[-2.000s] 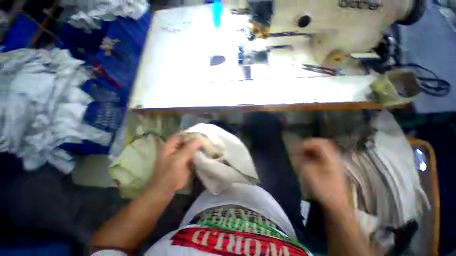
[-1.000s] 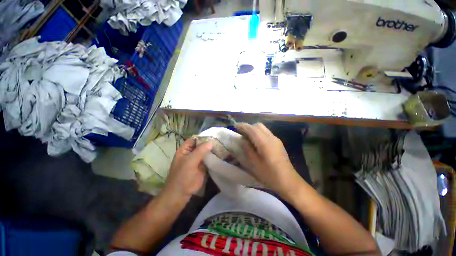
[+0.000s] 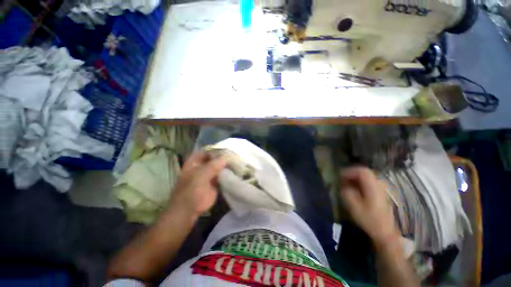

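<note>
A sewn off-white fabric piece (image 3: 255, 168) with a beige inner side hangs over my lap, below the table edge. My left hand (image 3: 199, 182) pinches its left end between thumb and fingers. My right hand (image 3: 364, 196) is away from the piece, right of my lap and beside the stacked grey pieces (image 3: 440, 185). It is blurred, with the fingers curled; whether it holds something small cannot be seen.
The white sewing table (image 3: 190, 89) with its brown edge carries a cream sewing machine (image 3: 364, 22), a thin dark tool (image 3: 359, 79) and a small box (image 3: 440, 102). Yellowish cut pieces (image 3: 148, 182) hang at left. A loose whitish pile (image 3: 42, 112) lies on a blue crate (image 3: 109, 117).
My right hand has left the fabric piece and moved right, towards the stack. My left hand still holds the piece. The camera view has shifted, so the table appears further left.
</note>
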